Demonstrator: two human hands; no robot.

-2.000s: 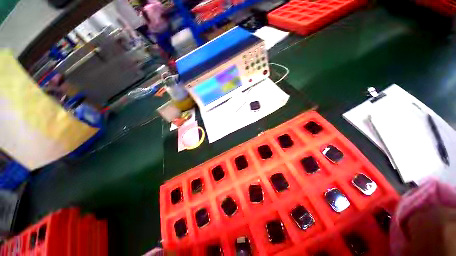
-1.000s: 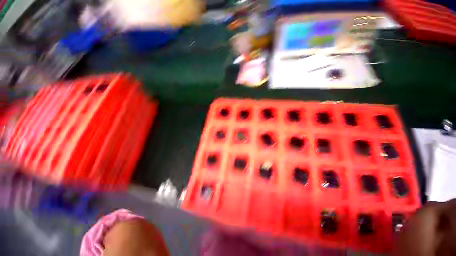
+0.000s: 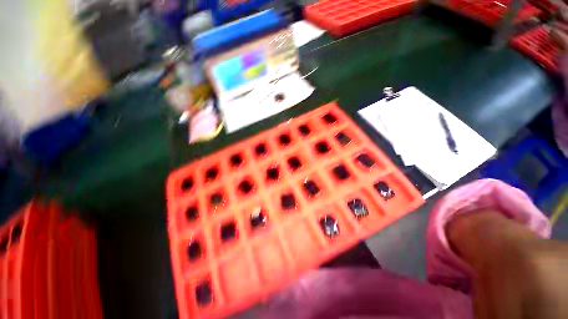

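Observation:
A red-orange compartment tray (image 3: 233, 273) lies slanted at the bench's front edge. Small black rounded-square units (image 3: 203, 293) sit in most pockets; several pockets of the front row are empty. My right hand (image 3: 520, 265) is at the lower right edge, bare and blurred, coming out of a pink cuff; its fingers are not visible, so its grip cannot be told. It is right of the tray, apart from it. My left hand is out of the picture. Pink cloth shows below the tray.
A clipboard (image 3: 420, 124) with white sheets and a dark pen (image 3: 448, 132) lies right of the tray. Behind are a tester with screen (image 3: 243, 68) and white paper (image 3: 265, 107) bearing one unit. Stacked trays (image 3: 56, 268) stand at left, more trays (image 3: 358, 15) behind. A blue stool (image 3: 529, 165) is at right.
The view has swung, and the tray now shows left of and slanted from where it was. The sleeve and skin at the lower left are gone from view. The right hand shows larger.

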